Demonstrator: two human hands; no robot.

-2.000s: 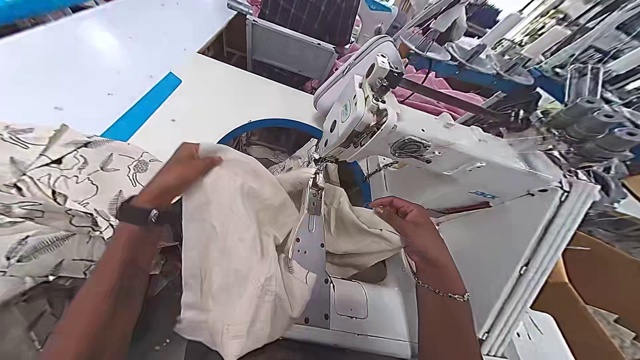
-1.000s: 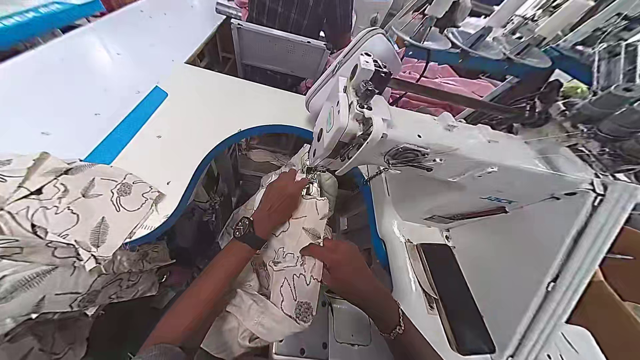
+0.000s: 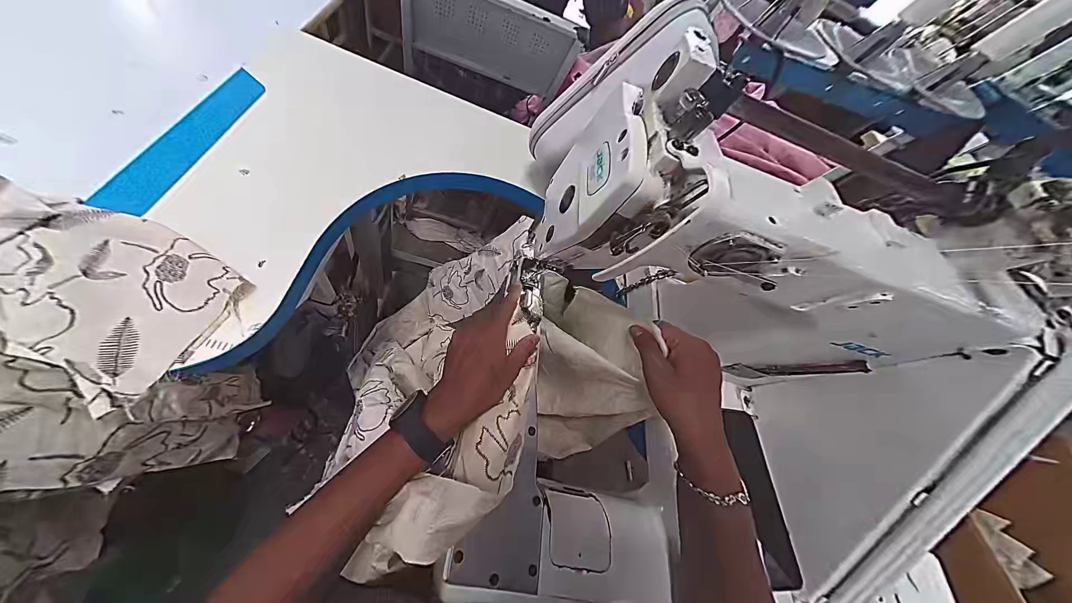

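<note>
Cream fabric with a dark line print lies over the narrow bed of a white Jack sewing machine. Its edge runs under the presser foot and needle area. My left hand, with a dark wristband, rests on the printed fabric just in front of the foot, fingers pointing at it. To the right of the foot, my right hand pinches the edge of the plain cream side between thumb and fingers and holds it out from the bed. The needle tip itself cannot be made out.
More printed fabric is heaped at the left on the white table, whose curved cutout has a blue edge. Thread stands are at the back right. A cardboard box stands at the lower right.
My right hand has moved from the printed fabric to the plain cream edge right of the foot and holds it out. My left hand has stayed on the fabric near the foot.
</note>
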